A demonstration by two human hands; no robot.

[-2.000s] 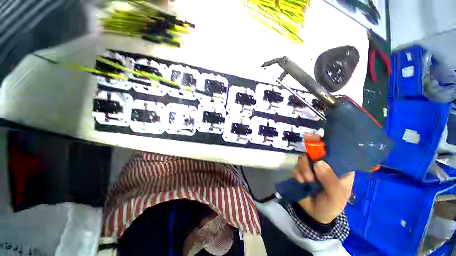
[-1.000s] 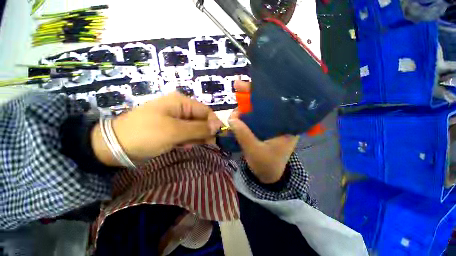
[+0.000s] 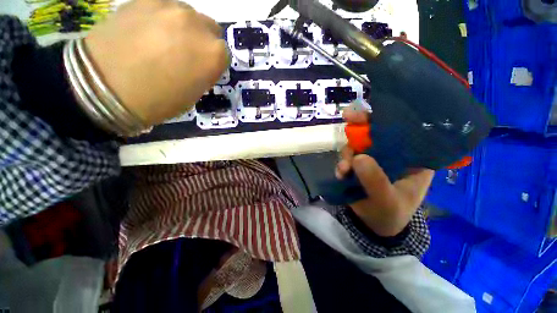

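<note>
My right hand (image 3: pixel 385 189) holds the dark blue-grey soldering gun (image 3: pixel 421 110) by its handle, fingers near the orange trigger (image 3: pixel 358 137). The gun's barrel (image 3: pixel 336 27) points up and left, over the upper row of white-and-black electrical units (image 3: pixel 250 40), with the thin solder feed tube (image 3: pixel 333 59) beside it. My left hand (image 3: pixel 156 61) is over the left part of the two rows, back of the hand up. Its fingertips are hidden, so what it holds cannot be told. The units sit in a black fixture strip (image 3: pixel 262 126).
Yellow-green wires (image 3: pixel 67 17) lie in a bundle at the upper left. The white board's pale front edge (image 3: pixel 235 148) runs above the striped apron (image 3: pixel 214 208). A dark dish (image 3: pixel 356 3) is cut off at the top. Blue bins (image 3: pixel 513 165) stand at the right.
My left hand has moved from beside my right hand up and left over the units. My right hand and the gun have shifted right in view, and the two hands are now apart.
</note>
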